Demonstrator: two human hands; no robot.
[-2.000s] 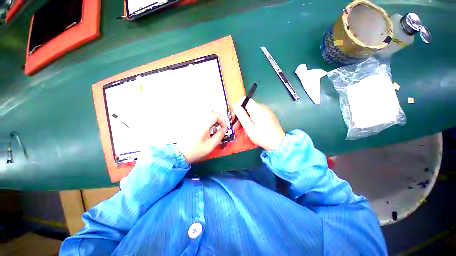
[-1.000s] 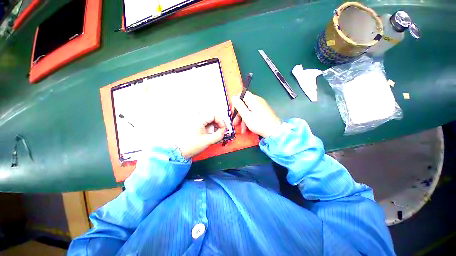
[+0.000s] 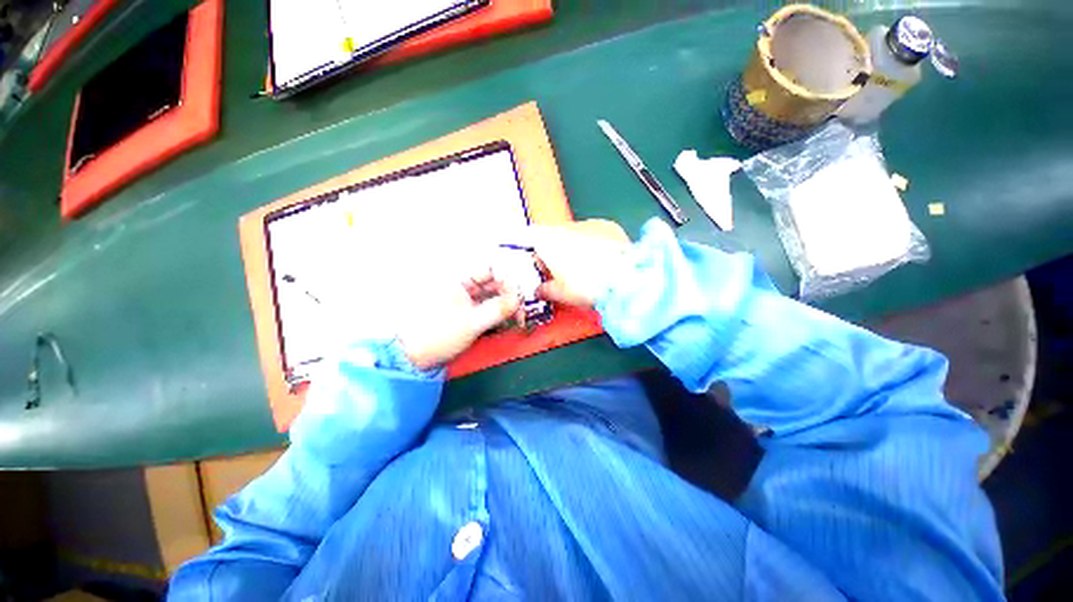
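The backlight unit (image 3: 388, 247), white with a thin black border, lies on the orange-red foam pad (image 3: 261, 282). A small dark wire with a thin tail lies on its white face at the left. My left hand (image 3: 453, 320) is over the lower right of the unit, fingertips at the corner; whether it grips something is unclear. My right hand (image 3: 577, 265) is at the unit's right edge, beside my left fingertips. A dark thin tool (image 3: 517, 247) shows at my right fingers, mostly hidden by the hand.
Right of the pad are a craft knife (image 3: 642, 173), a white scrap (image 3: 710, 186), a clear bag with white pads (image 3: 850, 218), a cylinder (image 3: 800, 73) and a bottle (image 3: 882, 80). A loose cable (image 3: 50, 367) is at far left. Two other padded units lie behind, one black-faced (image 3: 132, 88).
My right hand has turned inward over the unit's right edge, and the tool that stood upright in it now lies flatter and is mostly hidden. The camera view has shifted slightly.
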